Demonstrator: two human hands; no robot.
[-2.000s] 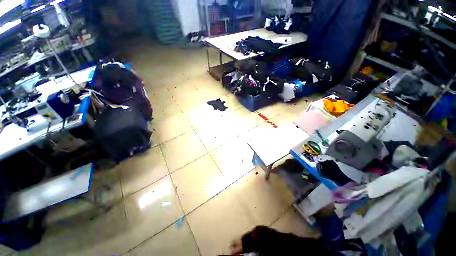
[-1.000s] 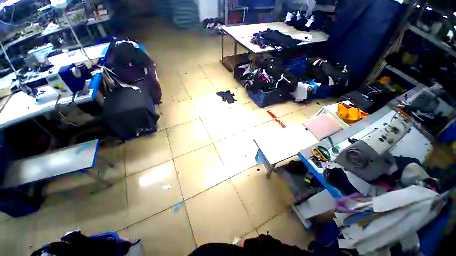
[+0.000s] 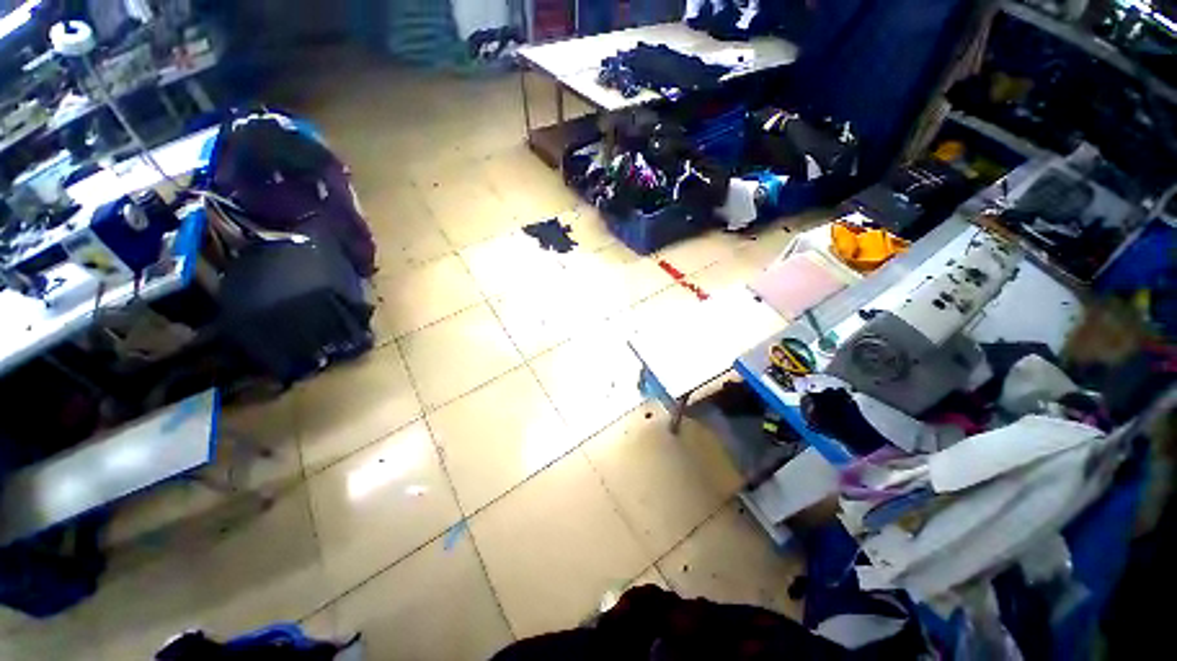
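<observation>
Neither my left hand nor my right hand can be made out. A dark shape [image 3: 671, 629] is cut off by the bottom edge; I cannot tell whether it is cloth or clothing. Nearest on the right, white and grey garment pieces [image 3: 994, 497] lie heaped over the edge of a sewing table with a blue edge [image 3: 807, 420]. A grey and white sewing machine [image 3: 904, 349] stands on that table behind the heap. A yellow-and-green round item [image 3: 790, 358] lies near the table corner.
A white bench [image 3: 704, 338] adjoins the right table. Orange cloth [image 3: 867, 245] lies behind it. A dark scrap [image 3: 551, 235] is on the floor. Dark covered heaps [image 3: 294, 304] and a bench [image 3: 116, 465] stand left. Crates with garments [image 3: 652, 220] sit by the back table [image 3: 555, 58].
The view has shifted, so the room's things sit further left and slightly higher than a second ago. The blue-rimmed container at the bottom left shows less. No handled thing visibly changes.
</observation>
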